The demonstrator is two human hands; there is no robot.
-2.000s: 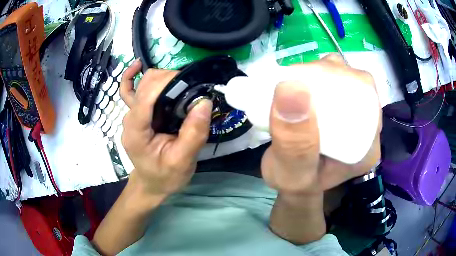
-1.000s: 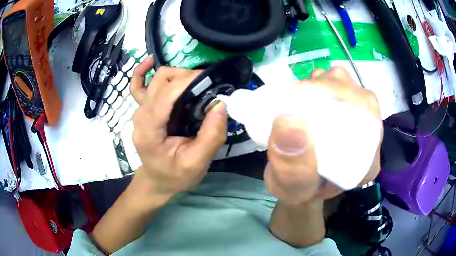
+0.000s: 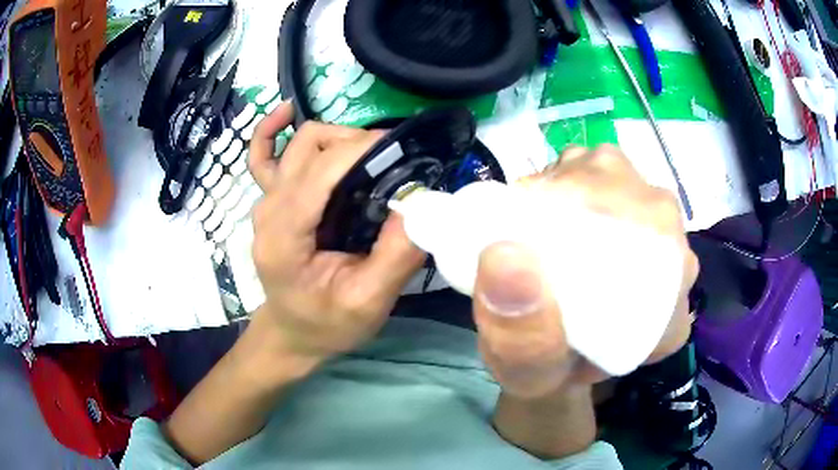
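My left hand (image 3: 322, 239) holds a black speaker baffle plate (image 3: 432, 138) tilted up, with its thumb near the round centre. The open ear cup (image 3: 480, 167) lies behind and to the right of the plate, mostly hidden, with blue parts showing. My right hand (image 3: 588, 275) grips a white squeeze bottle (image 3: 588, 262), overexposed, and its narrow tip points left at the plate's centre beside my left thumb. Whether the tip touches the plate is hard to tell.
A black ear pad (image 3: 441, 41) and headband arc (image 3: 294, 60) are behind. The orange multimeter (image 3: 84, 110) and a black headphone part (image 3: 188, 110) are left. Tweezers (image 3: 648, 106), blue-handled cutters (image 3: 646, 55) and a thick black handle (image 3: 735, 101) are right, above the purple stool (image 3: 767, 321).
The plate and my left hand have shifted right in view, as has the bench. The plate is tilted more. The bottle's tip has moved from the plate's right side onto its centre area.
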